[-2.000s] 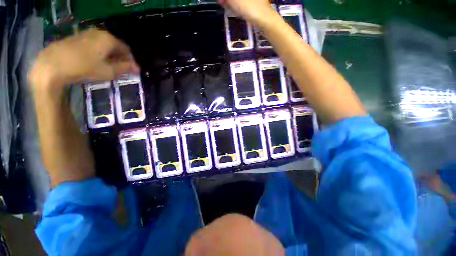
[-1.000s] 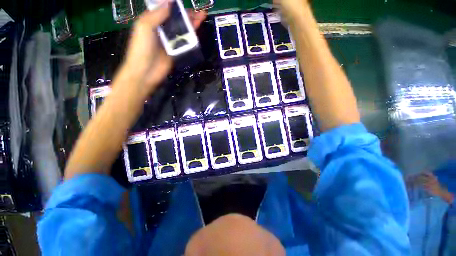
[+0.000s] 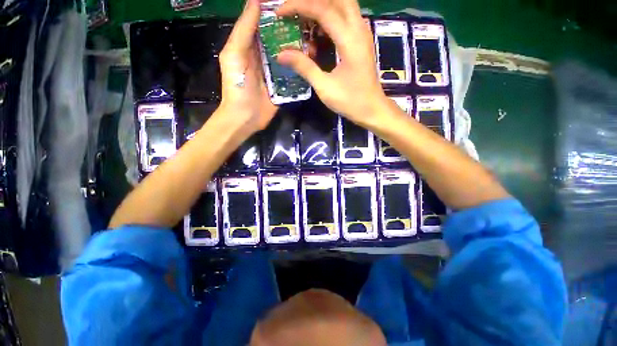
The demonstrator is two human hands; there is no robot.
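A white phone housing (image 3: pixel 291 89) is held over the far middle of the black tray (image 3: pixel 196 44), its back facing up. A green circuit board (image 3: pixel 281 34) shows in the housing's back, with a dark grey part at the near end. My left hand (image 3: pixel 245 78) holds the housing from its left side. My right hand (image 3: pixel 348 71) is on the board from the right, its thumb and fingertips on either side of the board's visible green area. Parts of the board and the housing's far end are hidden by the fingers or cut off at the top edge.
White phone units (image 3: pixel 281 209) lie screen up in the tray's near row and right side; one (image 3: pixel 157 135) lies at left. Whitish film (image 3: pixel 71 155) covers stacked trays at left. Clear plastic (image 3: pixel 588 162) lies at right. Units lie beyond the tray's far edge.
The unit in my left hand has turned from screen up to back up. My right hand has come from the tray's far right onto it, with a green board now showing. The view has shifted slightly.
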